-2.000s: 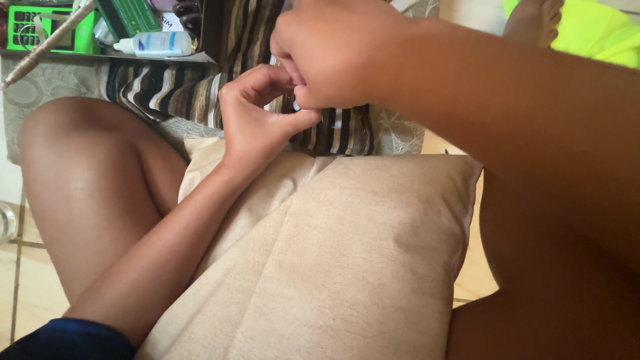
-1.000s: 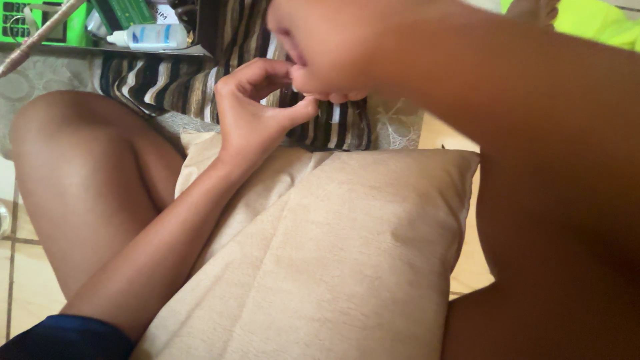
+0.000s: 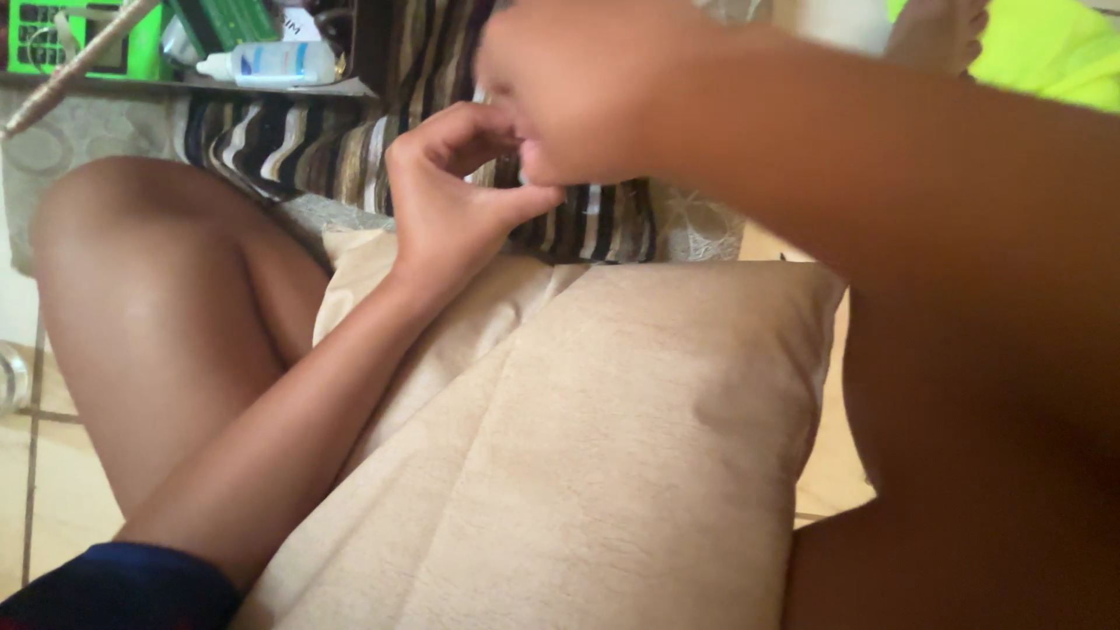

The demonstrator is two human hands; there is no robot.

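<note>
A beige cushion (image 3: 612,420) lies on my lap. Above its far edge, my left hand (image 3: 455,192) is curved, with its thumb and fingers bent toward each other. My right hand (image 3: 577,96) is blurred, curled and meets the left fingertips from the right. Something small and pale shows between the two hands, too little of it to name. The right hand hides most of the meeting point. Beneath both hands lies a striped cloth (image 3: 324,157) in brown, black and white.
At the upper left a dark tray (image 3: 372,52) holds a bright green calculator (image 3: 140,44), a small white dropper bottle (image 3: 280,64) and a green box (image 3: 232,22). A wrapped stick (image 3: 79,66) crosses above them. Neon yellow fabric (image 3: 1041,52) lies beside a foot (image 3: 936,35) at the upper right.
My right hand moved slightly up and away from the left fingers, then came back against them. The left hand has kept about the same pose.
</note>
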